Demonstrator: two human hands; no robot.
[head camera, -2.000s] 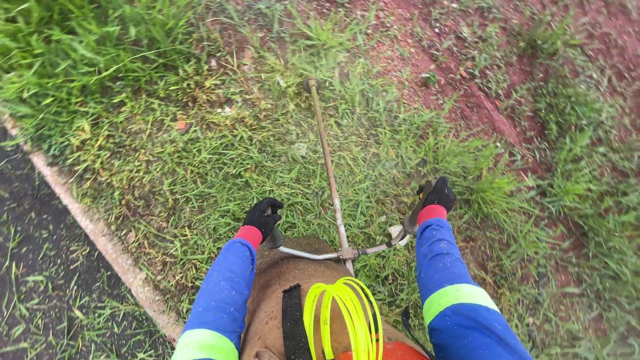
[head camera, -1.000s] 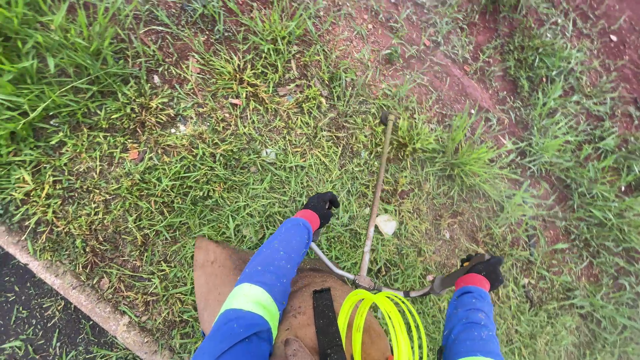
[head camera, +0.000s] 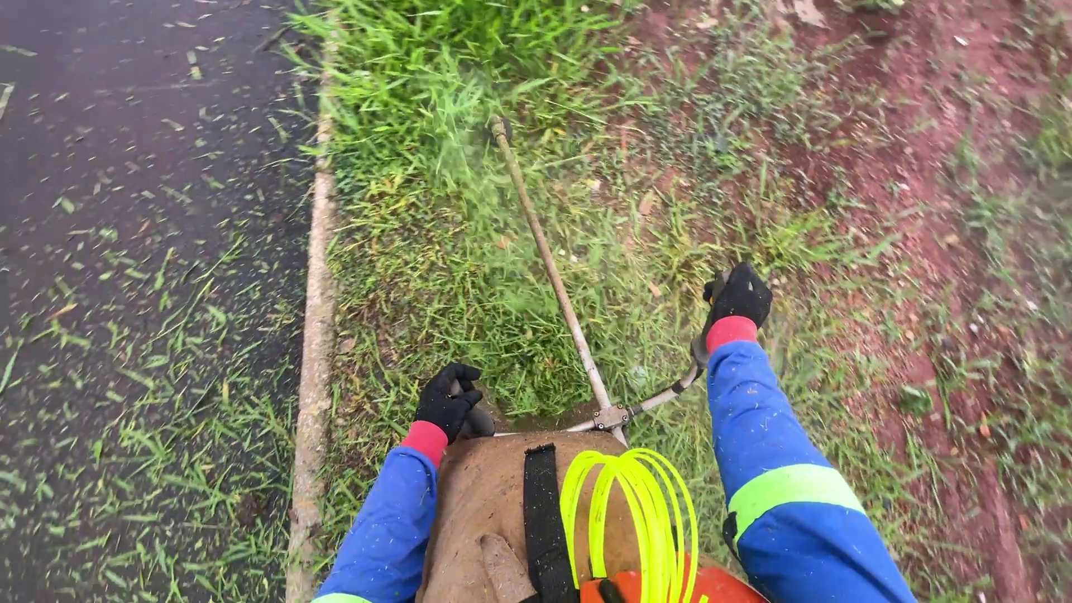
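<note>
A brush cutter's metal shaft runs forward from a clamp on its handlebar, at my waist. Its far end lies among tall grass, where the cutting part is blurred and hidden. My left hand, in a black glove, is curled round the left grip. The right grip is held in my right hand, also gloved in black. A coil of neon-yellow trimmer line hangs in front of my brown apron, beside a black strap.
A concrete curb runs along the left, between the grass and dark asphalt strewn with clippings. Taller grass stands ahead by the curb. Reddish bare soil with patches of grass is at the right.
The view has shifted left, so more asphalt and curb show. The shaft's far end has swung left across the ground, into tall grass near the curb. Both hands stay on the grips.
</note>
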